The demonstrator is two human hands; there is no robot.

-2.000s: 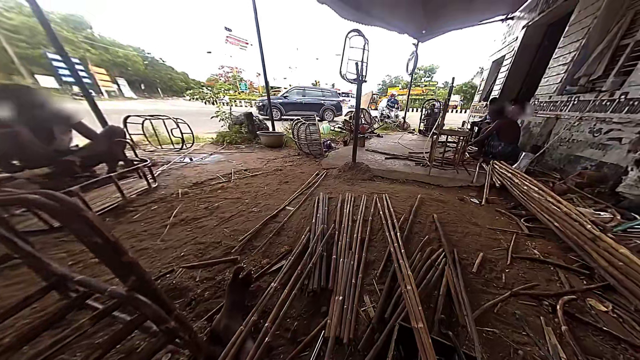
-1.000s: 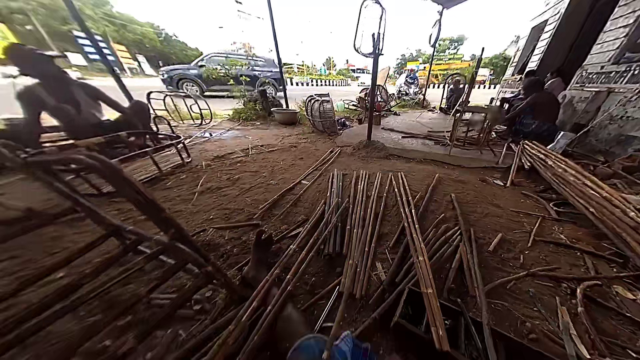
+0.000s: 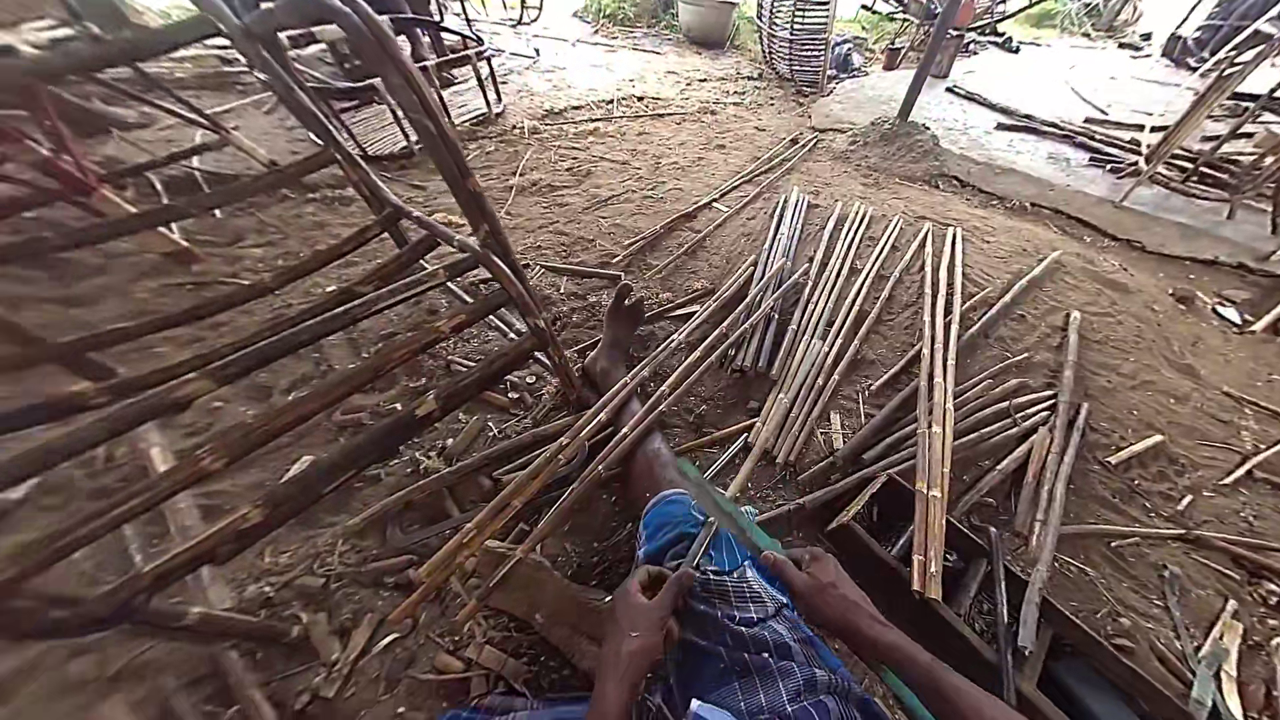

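Note:
My left hand (image 3: 640,615) pinches a short, thin, grey rod-like piece (image 3: 700,543) between thumb and fingers, above the blue checked cloth (image 3: 740,620) over my lap. To its right, my right hand (image 3: 815,588) is closed on a long, flat, green and greyish tool (image 3: 722,505); its exact kind cannot be told. The tool slants up and left, close to the rod-like piece; whether they touch is unclear. Long cane poles (image 3: 640,400) lie across my outstretched leg (image 3: 650,460). Beyond the knee, cut canes (image 3: 825,320) lie in bundles on the earth.
A large cane frame with slats (image 3: 300,400) rises at the left. At lower right, an open dark box (image 3: 870,560) has canes resting over it. More cane pieces and shavings litter the soil. A post (image 3: 925,65) stands by the paved slab (image 3: 1060,190) at the back.
The view has tilted strongly down. Both hands, the green tool and more of the checked cloth now show; the road, the car and the people on the right are out of view.

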